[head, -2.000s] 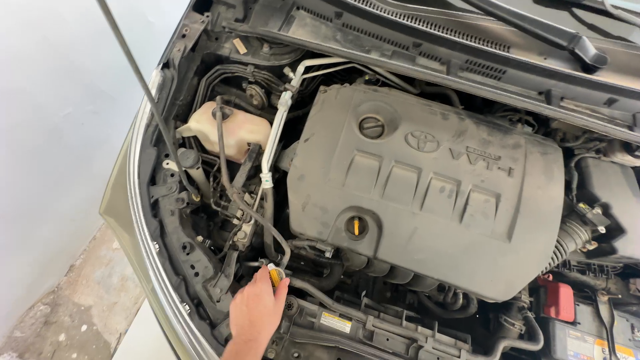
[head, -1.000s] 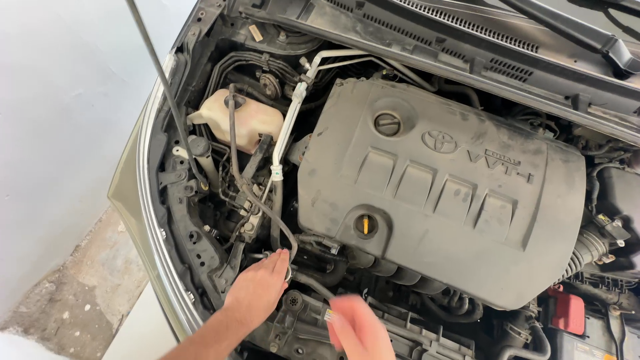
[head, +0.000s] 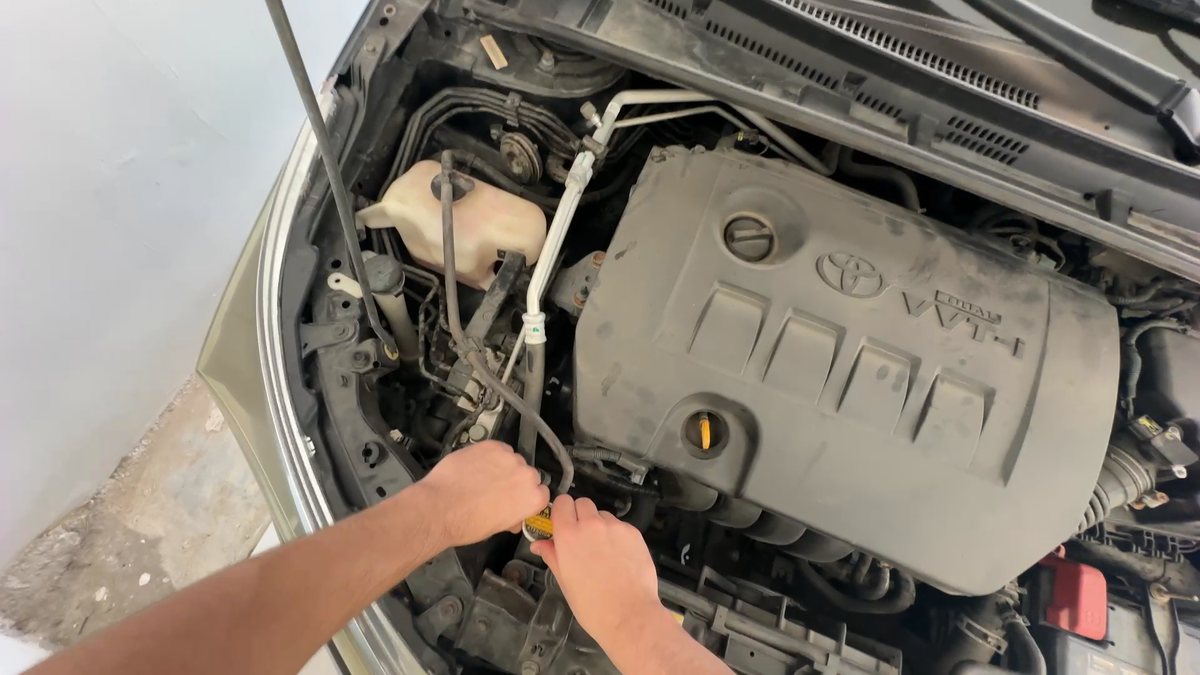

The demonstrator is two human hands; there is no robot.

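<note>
A radiator cap [head: 537,525] with a yellow label sits between my two hands, at the lower end of a thin rubber overflow hose [head: 514,398]. My left hand [head: 486,492] has curled fingers at the cap's upper left side. From the lower right, my right hand [head: 600,561] pinches the cap's other edge with thumb and fingers. The hands nearly touch and hide much of the cap. What the left fingertips hold cannot be made out. The hose runs up to a white plastic coolant reservoir [head: 487,225].
A grey plastic engine cover [head: 844,375] fills the right side, with a yellow dipstick handle [head: 706,432] in its recess. A metal hood prop rod [head: 323,155] slants down at the left. A red battery terminal cover [head: 1076,592] is at the lower right.
Two seconds ago only one hand showed, at the cap. One second ago my right hand was lower and blurred, apart from the left; it has moved up to the cap.
</note>
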